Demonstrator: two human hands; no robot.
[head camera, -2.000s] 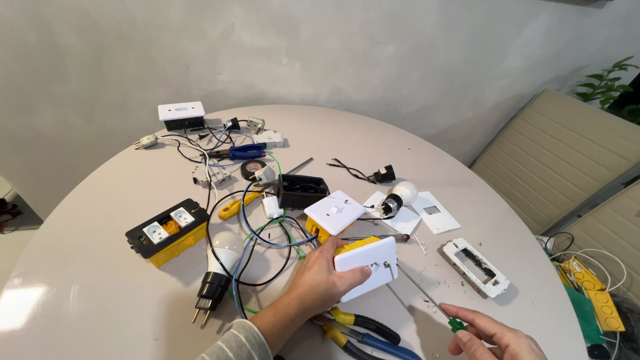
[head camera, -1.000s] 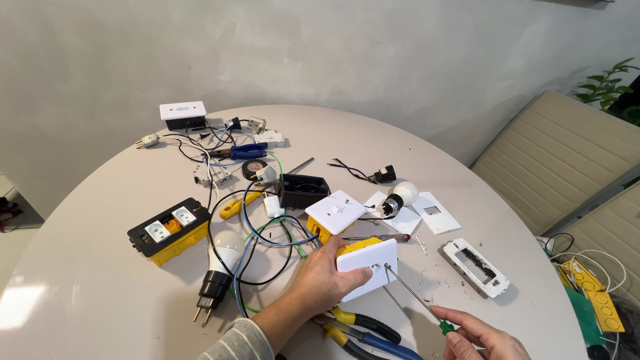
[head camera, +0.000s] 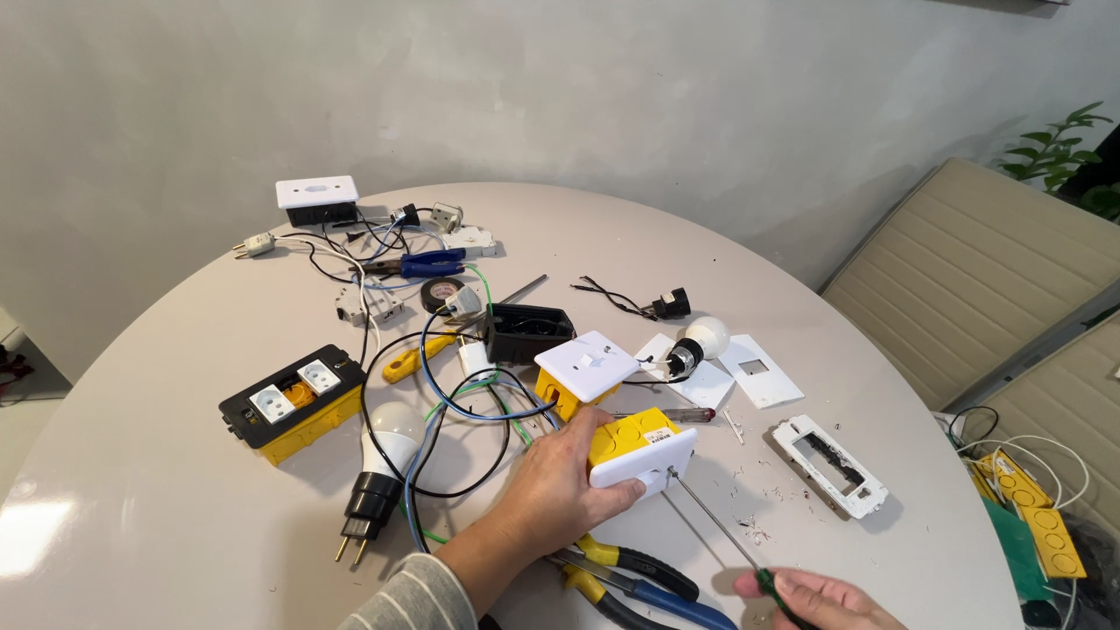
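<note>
My left hand (head camera: 551, 494) grips a yellow electrical box (head camera: 632, 436) with a white cover plate (head camera: 652, 468), tilted on its side so the plate faces the front right. My right hand (head camera: 809, 599) holds the green handle of a screwdriver (head camera: 719, 523); its tip meets a screw near the plate's right end. Just behind stands another yellow box with a white switch plate (head camera: 588, 366), with blue and black wires beside it. Yellow-and-black handled pliers (head camera: 643, 569) and a blue-handled tool (head camera: 678, 604) lie under and beside my left forearm.
On the round table (head camera: 219, 516) are a bulb with a plug adapter (head camera: 385, 455), a yellow socket box (head camera: 306, 402), a black box (head camera: 528, 332), a second bulb (head camera: 704, 337), a white frame (head camera: 829, 465), blue pliers (head camera: 429, 262) and loose wires. Chairs (head camera: 971, 254) stand at right.
The screwdriver's tip stays at the right end of the plate, while my right hand has shifted slightly down and its grip on the handle has changed. My left hand keeps its hold.
</note>
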